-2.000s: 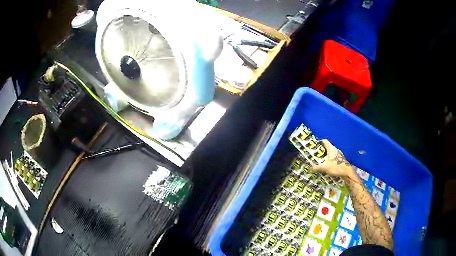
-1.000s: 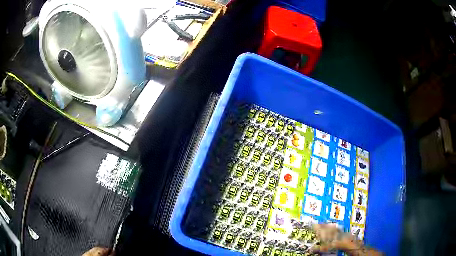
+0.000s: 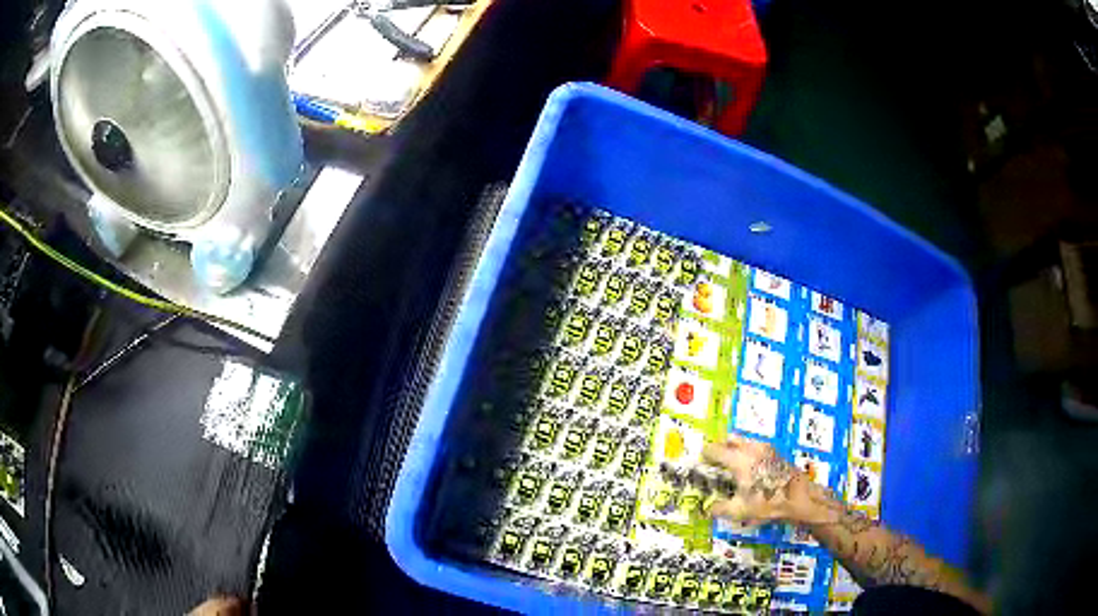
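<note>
Printed circuit board panels [image 3: 584, 385] with yellow-black parts lie in rows inside the blue crate [image 3: 462, 315], on its left side and along its near end. My right hand [image 3: 756, 484] reaches into the crate from the lower right. Its fingers are closed at a blurred small PCB panel [image 3: 684, 491], over the divider sheets [image 3: 759, 409] printed with pictures. Only a small part of my left hand [image 3: 220, 606] shows at the bottom edge, by the black mat; its fingers are cut off. Another PCB panel [image 3: 247, 415] lies on the mat, its surface glaring white and green.
A white fan [image 3: 145, 132] stands at the upper left, with a yellow-green cable [image 3: 90, 274] in front. A tray with tools [image 3: 373, 72] is behind it. A red stool [image 3: 692, 54] stands beyond the crate. The crate walls rise around my right hand.
The view has swung right and down, so the crate sits further left. My right hand has moved from the crate's far left to over the divider sheets. A bit of my left hand has come in.
</note>
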